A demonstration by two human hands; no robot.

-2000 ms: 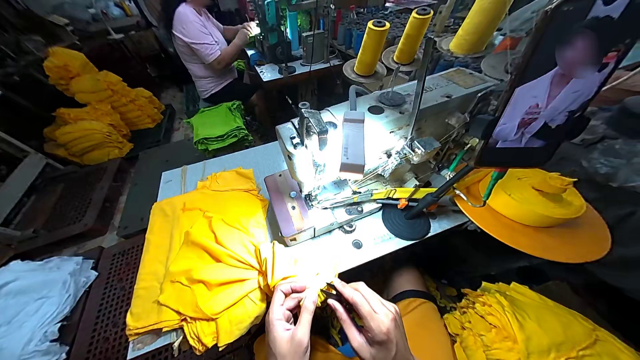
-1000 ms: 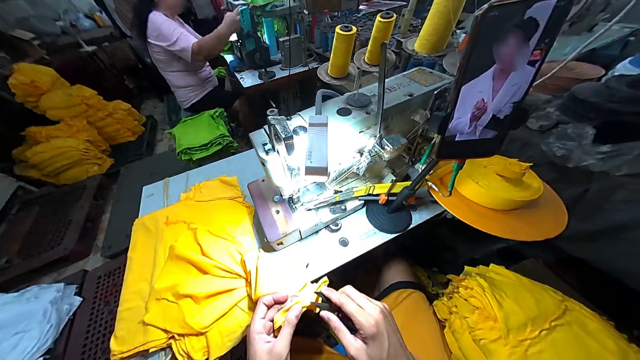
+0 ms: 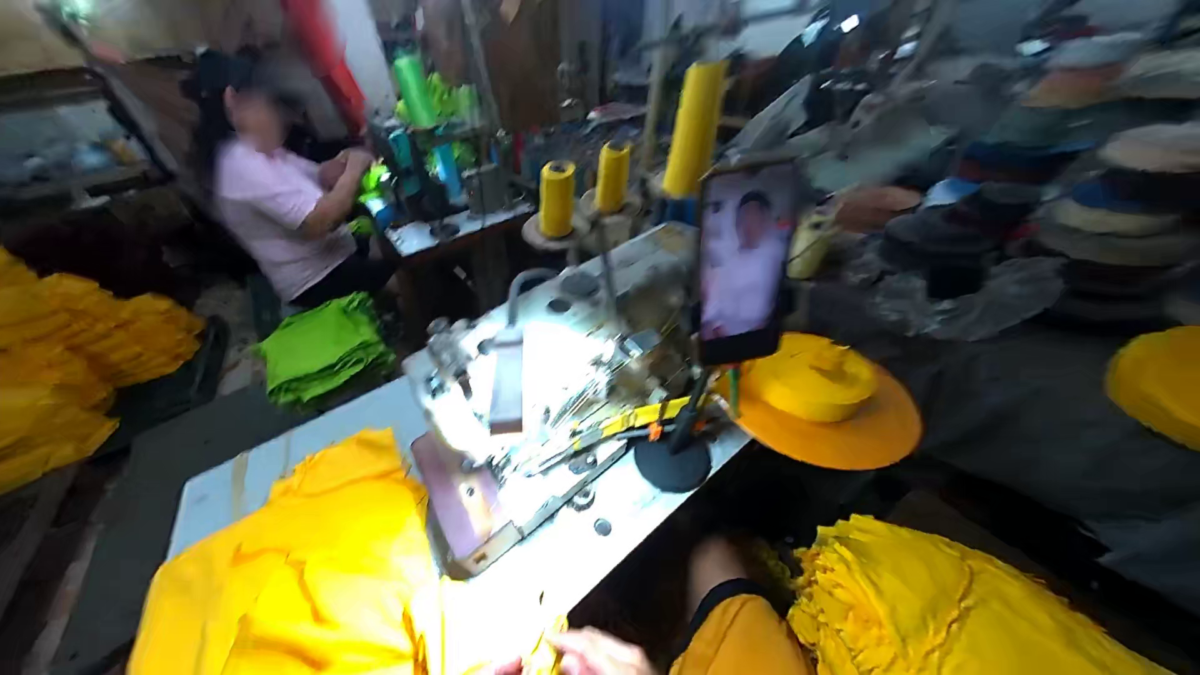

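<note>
At the bottom edge of the head view, my right hand (image 3: 600, 652) has its fingers on a strip of yellow fabric (image 3: 546, 647). Only a fingertip or so of my left hand (image 3: 509, 667) shows at the frame's edge, beside the same fabric. Both hands are blurred and largely cut off. Left of them, a heap of yellow fabric (image 3: 319, 562) covers the near part of the white table. Just beyond stands a brightly lit industrial sewing machine (image 3: 553, 375), with a yellow strip (image 3: 647, 415) lying along its guide.
A phone (image 3: 745, 262) stands on a round-based holder beside a yellow hat (image 3: 816, 403). Yellow thread cones (image 3: 557, 202) rise behind the machine. More yellow fabric (image 3: 919, 600) lies at lower right, green fabric (image 3: 328, 347) at left. A person (image 3: 281, 197) works at another machine, back left.
The view has tipped upward, leaving my hands at the bottom edge. Earlier both hands were in full sight, pinching the yellow fabric together. The other person's head now shows.
</note>
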